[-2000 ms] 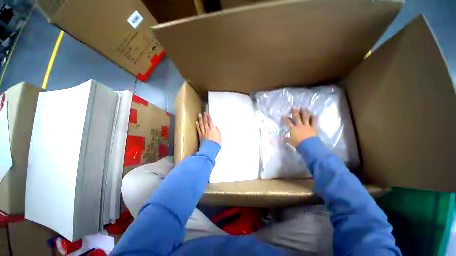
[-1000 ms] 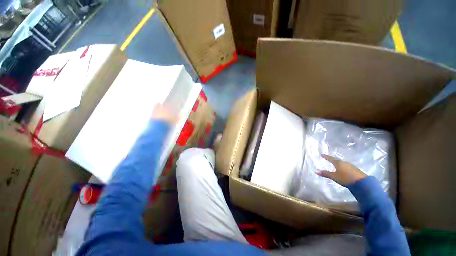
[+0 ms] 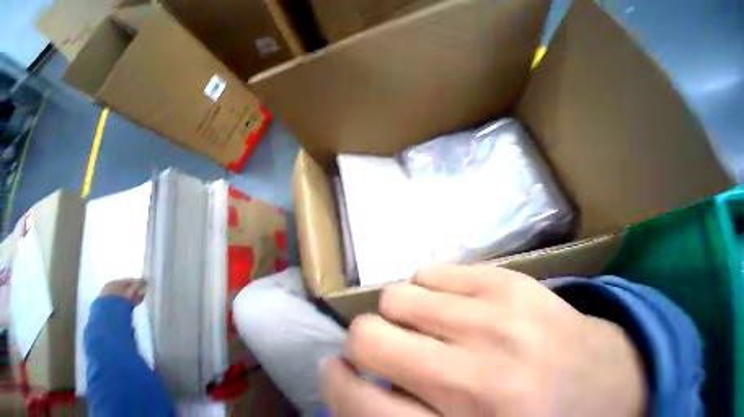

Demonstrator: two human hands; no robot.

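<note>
The open brown carton [image 3: 424, 81] stands at my knees. Inside it, a white separator sheet [image 3: 379, 220] lies on the left and bagged goods [image 3: 522, 179] in shiny clear plastic lie on the right. My left hand [image 3: 125, 289] is at the stack of white separator sheets [image 3: 181, 277], on its upper face near the layered edge; whether it grips a sheet cannot be told. My right hand [image 3: 498, 346] is large and close to the camera, over the carton's near edge, fingers bent and blurred, with nothing visible in it.
Waiting cartons [image 3: 183, 89] stand beyond, on the floor. A taped support carton [image 3: 257, 236] is beside the stack. Another carton [image 3: 57, 236] with a loose white sheet [image 3: 31, 285] is at far left. A green tote [image 3: 685, 261] is at right.
My left hand went from the carton to the stack and is now lower on it. My right hand has left the bagged goods and come up close to the camera. The view has turned.
</note>
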